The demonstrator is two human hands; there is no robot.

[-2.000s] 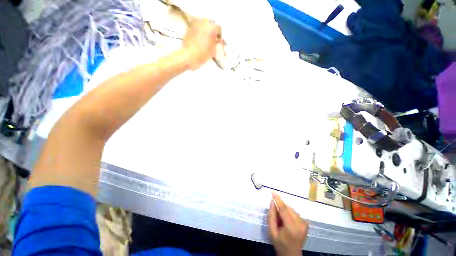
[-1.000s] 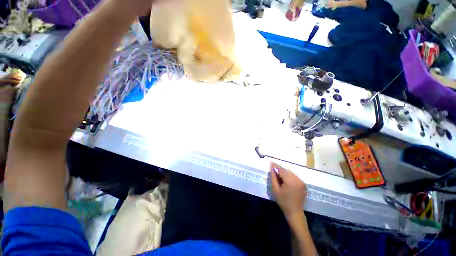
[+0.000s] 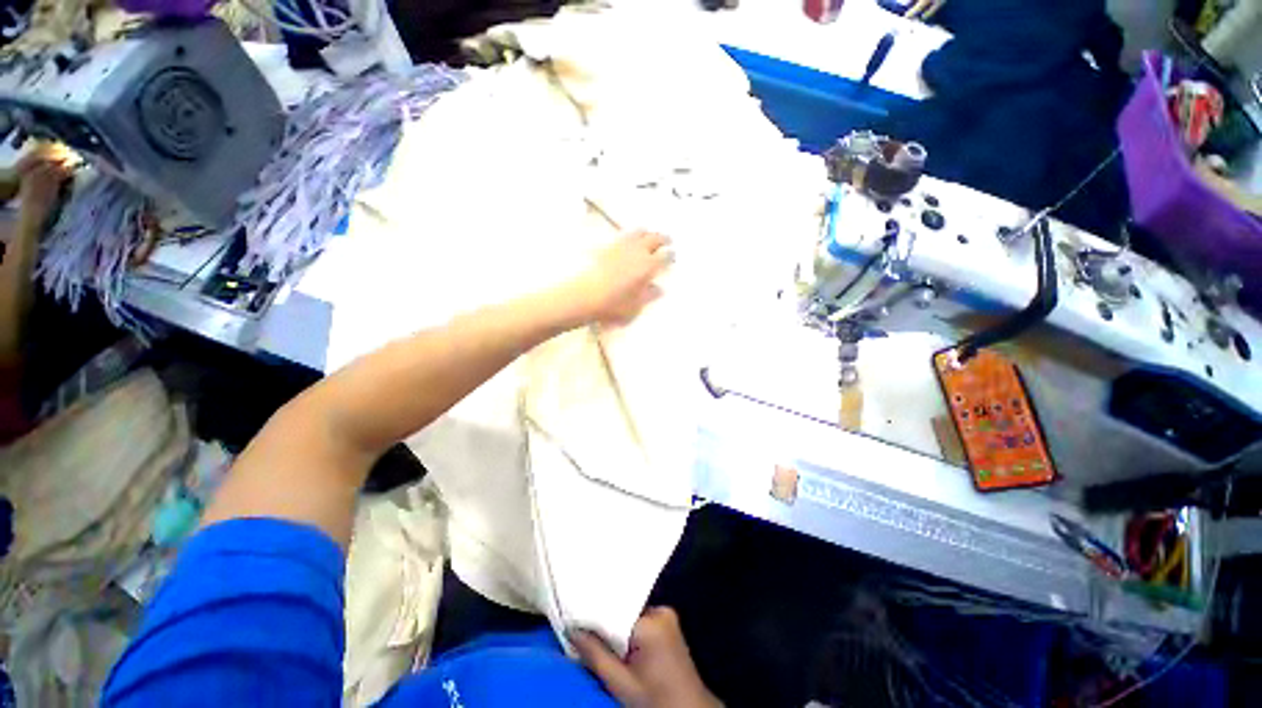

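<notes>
A large cream garment piece lies over the white table and hangs over its front edge into the lap. My left hand rests on the cloth at the middle of the table; whether its fingers grip it is unclear. My right hand is at the bottom centre, with its fingers shut on the cloth's lower edge. The sewing machine is to the right of the cloth, and its presser foot area is apart from both hands.
An orange-screened smartphone lies under the machine arm. A heap of pale lavender strips is at the left. Snips lie at the right table edge. A purple basket stands at the far right. Another person's hand shows at the left edge.
My left hand has come back from the upper left onto the table. The cream cloth now drapes over the front edge. My right hand has moved from the table edge down to the lap and taken hold of the cloth.
</notes>
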